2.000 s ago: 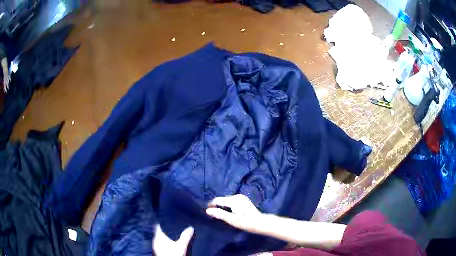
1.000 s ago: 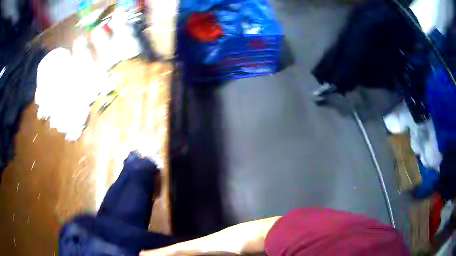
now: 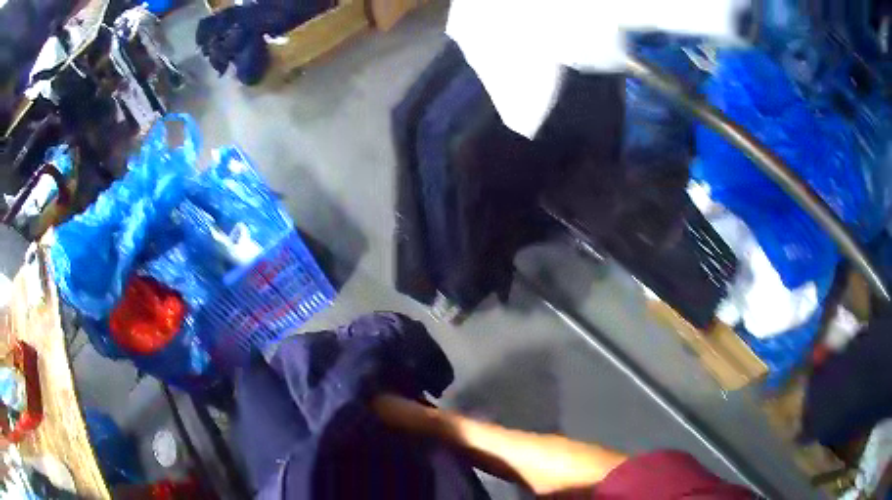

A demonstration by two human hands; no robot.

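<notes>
The navy coat point(image 3: 362, 371) is bunched up and off the tabletop, in front of me at the lower middle. My right forearm reaches in from the lower right in a dark red sleeve. My right hand point(image 3: 396, 412) is at the coat, its fingers hidden by the fabric, so its grip cannot be made out. My left hand is not in view.
A blue crate point(image 3: 284, 293) with blue bags and a red item stands left. Dark garments point(image 3: 460, 186) hang on a metal rail point(image 3: 782, 176), with white cloth point(image 3: 528, 59) on top. The table edge point(image 3: 73, 410) is far left. A cardboard box point(image 3: 323, 39) stands behind.
The view has swung right, from the table to the floor and rail. The coat has gone from lying spread on the table to bunched up off it. My left hand has left the picture.
</notes>
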